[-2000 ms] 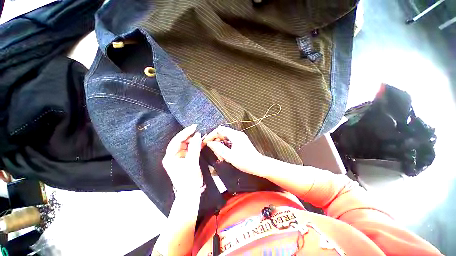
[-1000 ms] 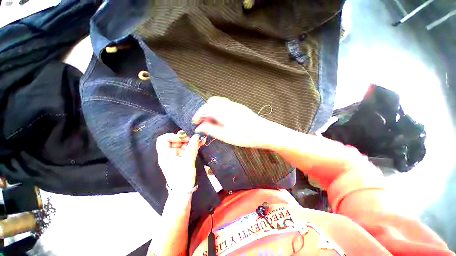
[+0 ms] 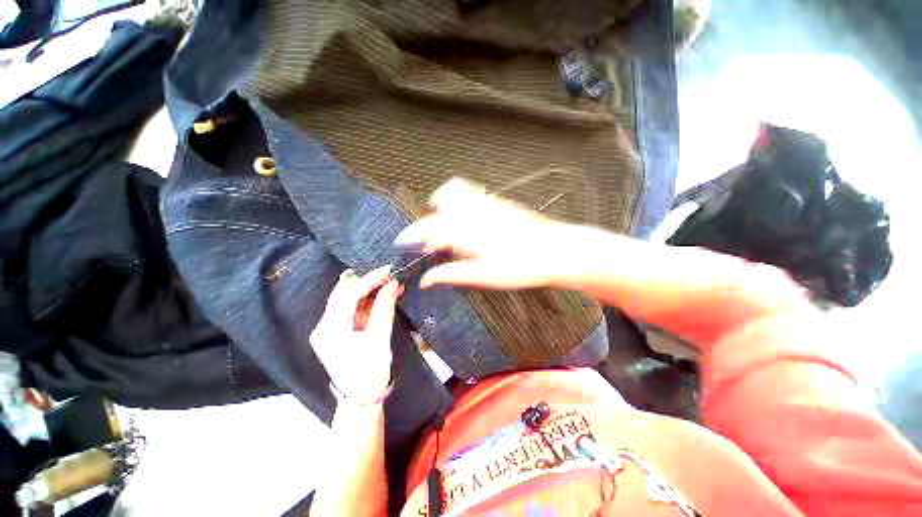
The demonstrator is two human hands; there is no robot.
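Observation:
A blue denim jacket with a brown-olive striped lining [image 3: 485, 131] lies spread in front of me. My left hand [image 3: 357, 328] pinches the edge of the denim facing [image 3: 349, 207]. My right hand [image 3: 485, 242] is just right of it, over the facing and lining, blurred, with fingers apart. A thin dark line runs between the two hands' fingertips; I cannot tell if it is thread or needle. A fine pale strand shows over the lining right of my right hand. Two yellow buttons show at the upper left, one of them round [image 3: 265, 166].
Black garments [image 3: 121, 333] are heaped at left. A tan thread cone [image 3: 76, 475] lies at lower left. A shiny black bag or cloth [image 3: 799, 222] is at right on the white surface. My orange-red sweatshirt, with hanging cords, fills the bottom.
My right hand first moved up off the edge, then slightly right and down, and its fingers have spread. My left hand still pinches the edge. The looped thread over the lining has changed shape.

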